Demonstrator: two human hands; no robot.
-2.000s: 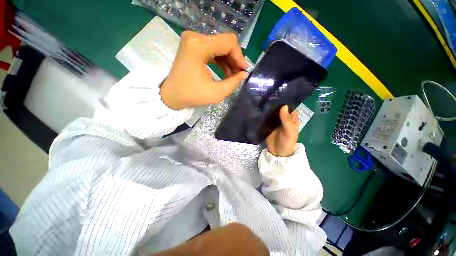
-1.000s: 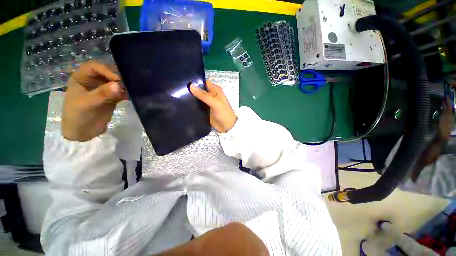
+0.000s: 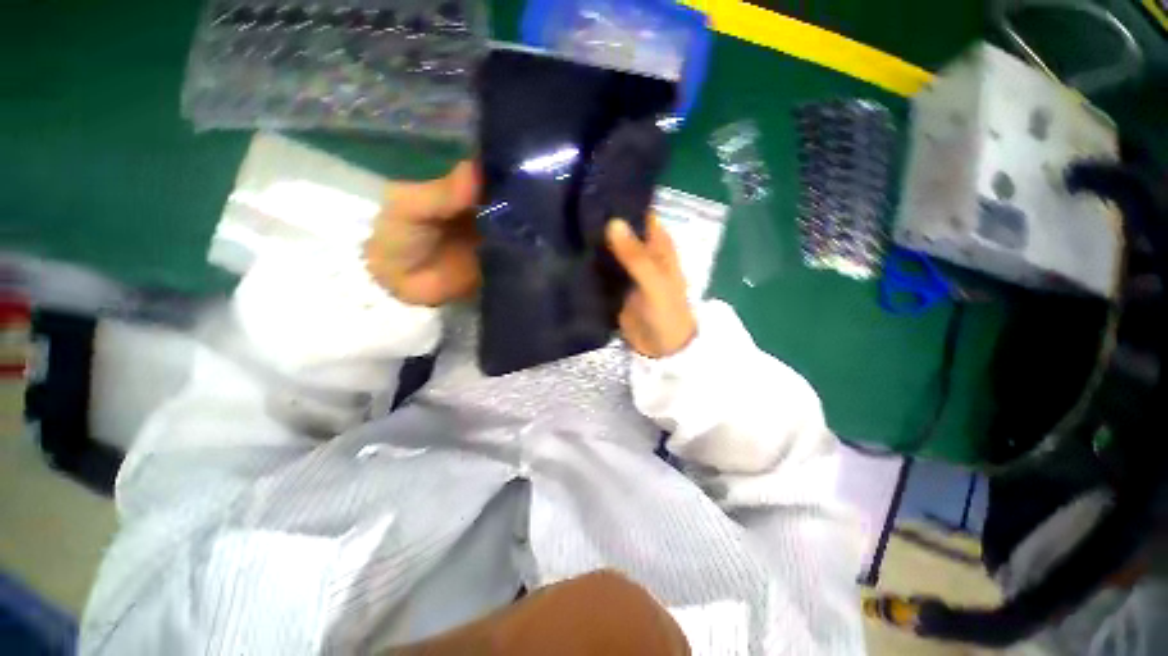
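The tablet (image 3: 551, 218) is held up, its dark, glossy front facing me, above the bubble wrap (image 3: 557, 391). My right hand (image 3: 656, 288) grips its right edge, with the thumb on the front. My left hand (image 3: 429, 237) is at its left edge, fingertips against or just behind the edge. The frame is blurred, and the tablet's back and the fingers behind it are hidden. I cannot see any tool in my left hand.
Behind are a blister tray (image 3: 340, 64) and a blue box (image 3: 692, 58). A white sheet (image 3: 275, 192) lies left. Right are a small clear bag (image 3: 743, 167), black ring parts (image 3: 845, 186), blue scissors (image 3: 912, 282), a white machine (image 3: 1005, 173) and a hose (image 3: 986, 624).
The view has swung. The tablet is more upright than a second ago. My left fingers, pinched beside its left edge before, are now against or behind that edge. My right hand keeps its grip.
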